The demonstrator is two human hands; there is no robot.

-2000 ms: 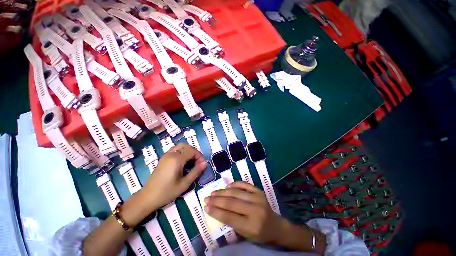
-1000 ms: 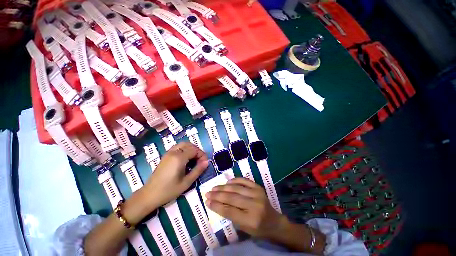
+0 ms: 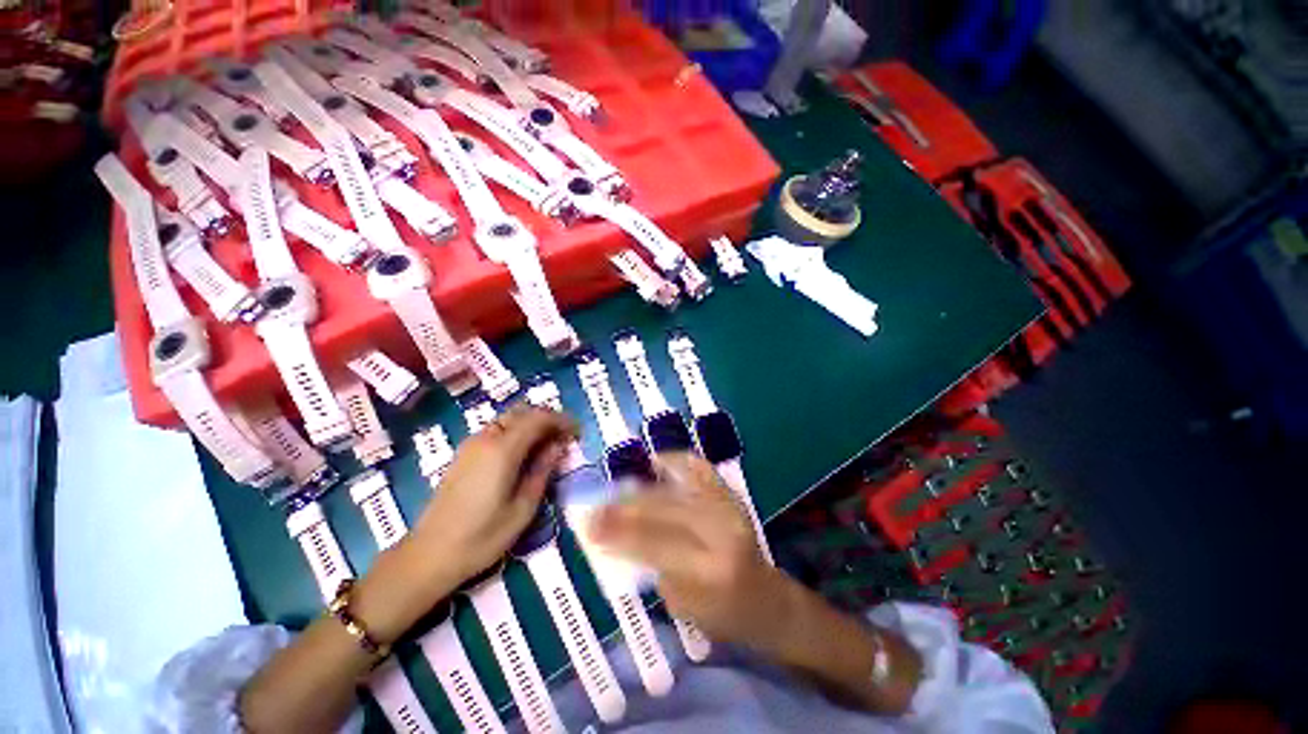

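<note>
Several smartwatches with pale pink straps and dark square faces lie in a row, one of them (image 3: 716, 436) at the right end. My left hand (image 3: 502, 480) is over the middle of the row, fingers bent together beside a dark watch face (image 3: 537, 534); whether it holds something small I cannot tell. My right hand (image 3: 689, 538) is blurred and holds a pale film card (image 3: 591, 523) over the straps just right of my left hand. The hands hide parts of the watches under them.
A red tray (image 3: 689, 144) behind the row bears many pink watches. A bottle (image 3: 821, 201) in a yellowish ring and crumpled white paper (image 3: 818, 284) are at the back right. White sheets (image 3: 144, 559) lie at left. Red floor trays (image 3: 990, 559) are at lower right.
The camera view has shifted somewhat. My right hand has lifted and tilted with the card and is now blurred. My left hand's fingers have moved slightly away from the card and up-left.
</note>
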